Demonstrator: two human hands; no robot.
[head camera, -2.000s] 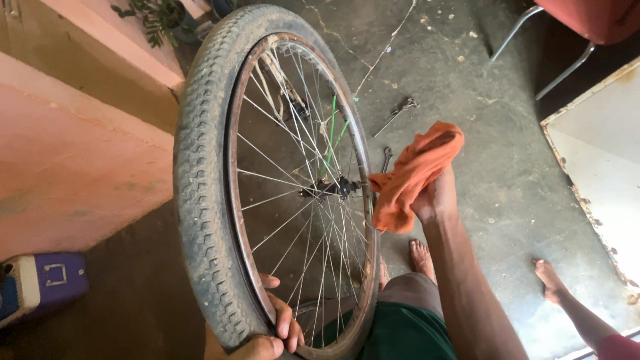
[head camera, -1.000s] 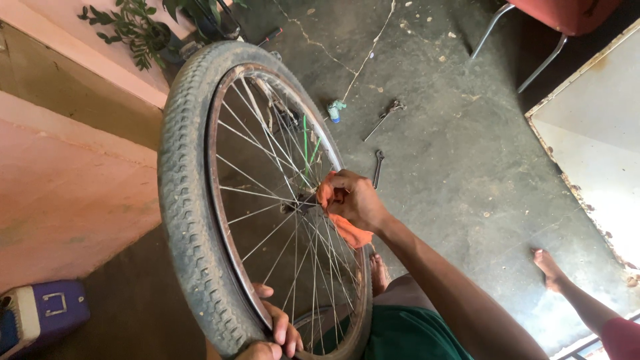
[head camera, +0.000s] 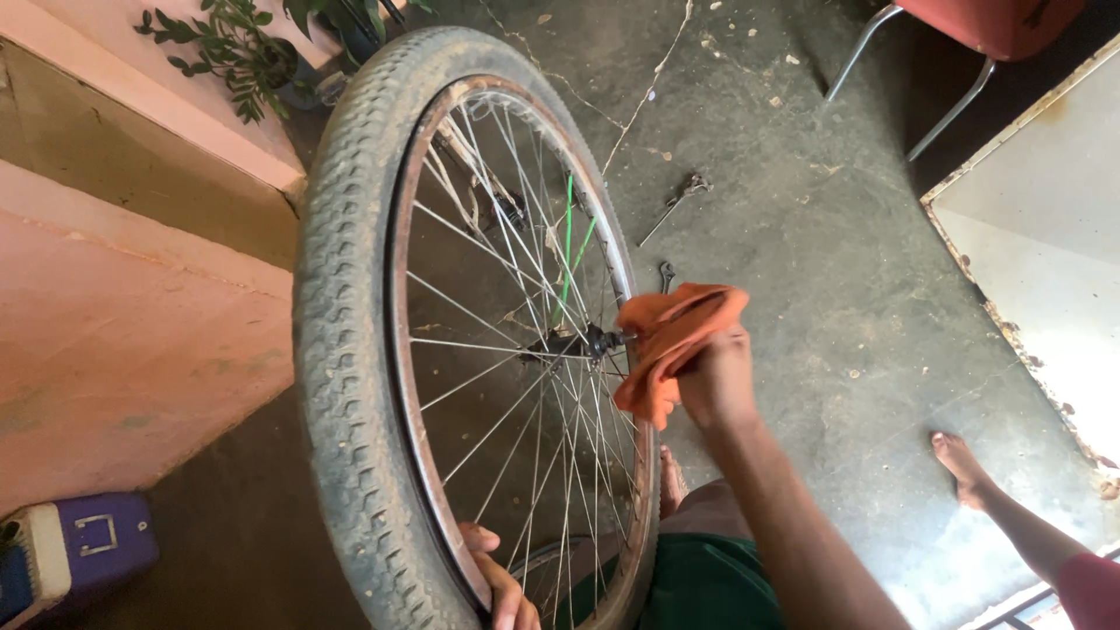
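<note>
A bicycle wheel with a worn, dusty knobby tyre (head camera: 341, 350) and a rusty rim stands upright before me. My left hand (head camera: 500, 584) grips its rim low down, fingers inside the rim; the thumb is out of frame. My right hand (head camera: 719, 372) holds a crumpled orange cloth (head camera: 669, 346) at the right side of the wheel, next to the axle end of the black hub (head camera: 569, 343). Whether the cloth touches the axle cannot be told. Two green spokes (head camera: 569, 236) stand out among the metal ones.
On the concrete floor beyond the wheel lie a wrench (head camera: 667, 275) and a metal tool (head camera: 675, 206). Potted plants (head camera: 236, 57) stand upper left, a purple and white cooler (head camera: 105, 541) lower left, a red chair (head camera: 997, 26) upper right. Another person's bare foot (head camera: 961, 468) is at right.
My right hand has drawn back to the right from the hub area with the orange cloth still in it. My left hand stays on the rim.
</note>
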